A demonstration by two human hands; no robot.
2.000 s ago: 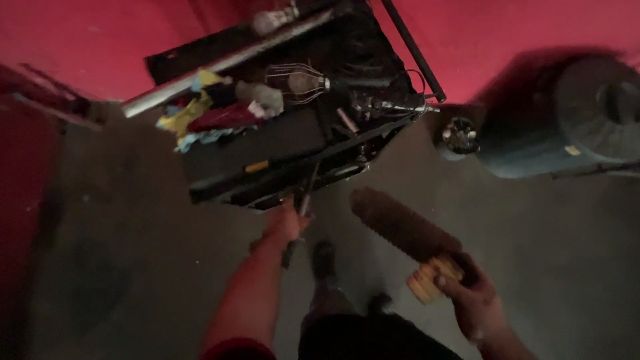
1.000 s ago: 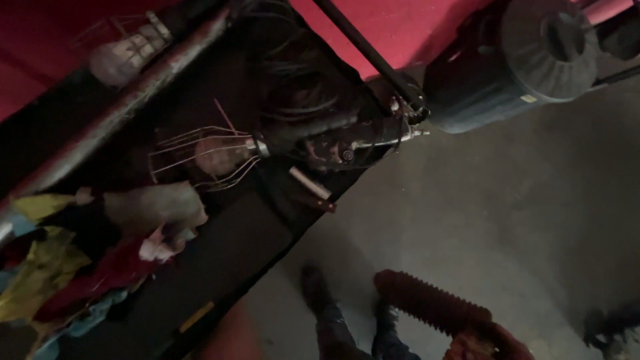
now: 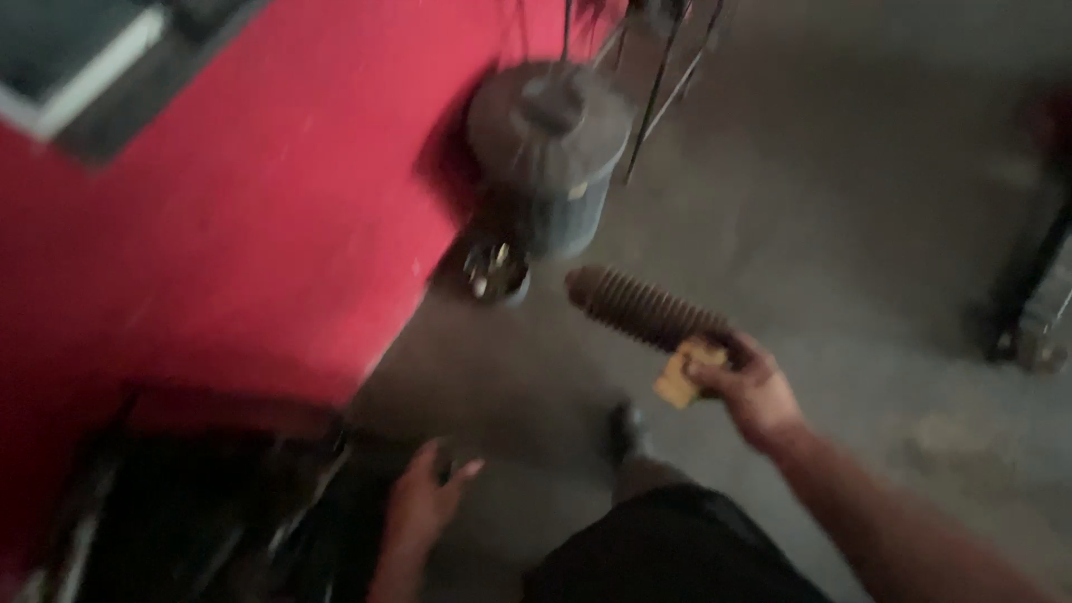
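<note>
My right hand (image 3: 749, 381) grips a dark brown ribbed rubber bellows boot (image 3: 645, 306) by its near end, together with a yellow piece (image 3: 691, 373), perhaps a sponge or cloth, under the thumb. The boot points up and to the left, above the floor. My left hand (image 3: 427, 494) is low in the view, blurred, with thumb and fingers apart. Nothing shows clearly in it; a small dark patch lies between the fingers. It is just right of a dark cart or bench (image 3: 209, 502).
A lidded dark bin (image 3: 553, 159) stands by the red wall (image 3: 276, 234). Beside it is a small container of mixed bits (image 3: 498, 272). Thin metal legs (image 3: 662, 100) rise behind the bin. A metal frame (image 3: 1047, 310) is on the floor at the right.
The view has swung strongly right, toward the bin. Two seconds ago my left hand was at the cart's edge with a long thin tool; that tool no longer shows. My right hand still holds the boot.
</note>
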